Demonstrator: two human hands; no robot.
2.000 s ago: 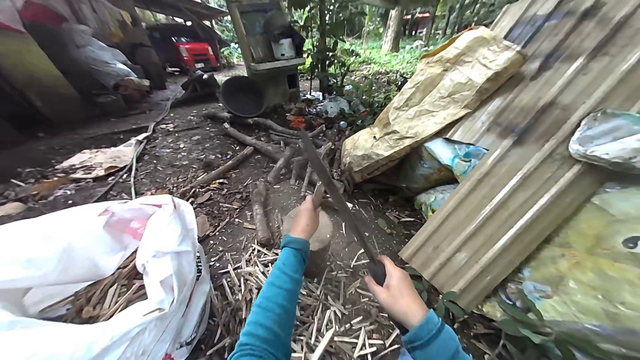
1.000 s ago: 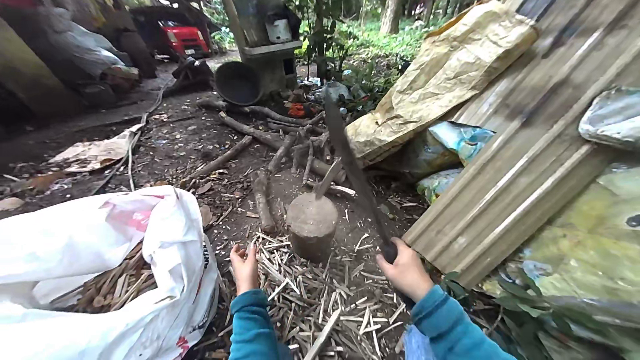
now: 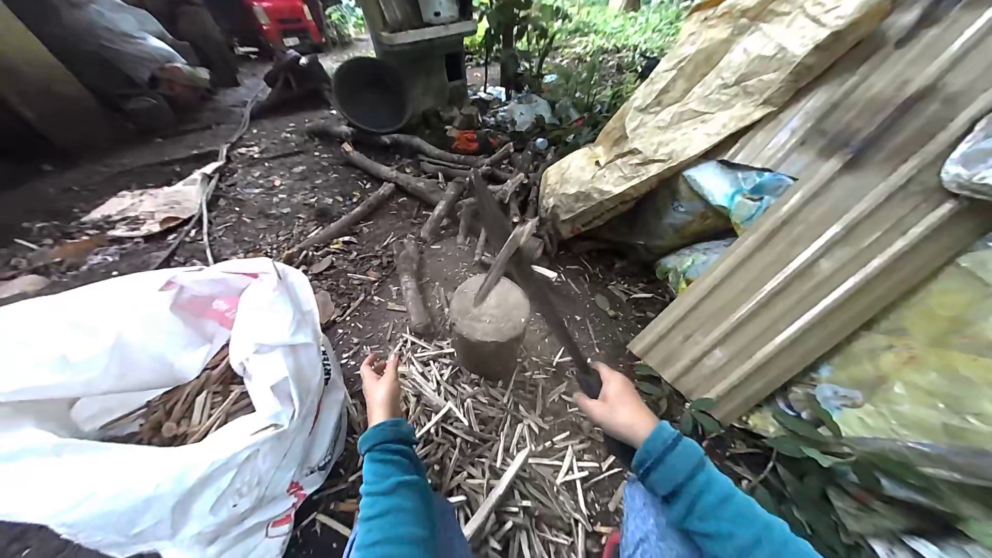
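My right hand (image 3: 618,404) grips the dark handle of a machete (image 3: 549,306), whose long blade points up and away, just right of a round chopping block (image 3: 490,310). A short piece of split wood (image 3: 505,260) leans over the block's top, its lower end at the block; whether it stands free cannot be told. My left hand (image 3: 381,387) is left of the block with fingers apart, holding nothing. Thin split sticks (image 3: 535,465) lie scattered around the block's near side and between my arms.
A white woven sack (image 3: 287,387) with split sticks (image 3: 198,403) inside is at the left. Branches (image 3: 395,178) lie behind the block, near a black tub (image 3: 372,94). Corrugated sheeting (image 3: 814,256) and a brown paper sack (image 3: 659,108) slant at the right.
Two seconds ago my left hand was on the wood at the block; it let go and drew back left. The machete blade has dropped lower since one second ago.
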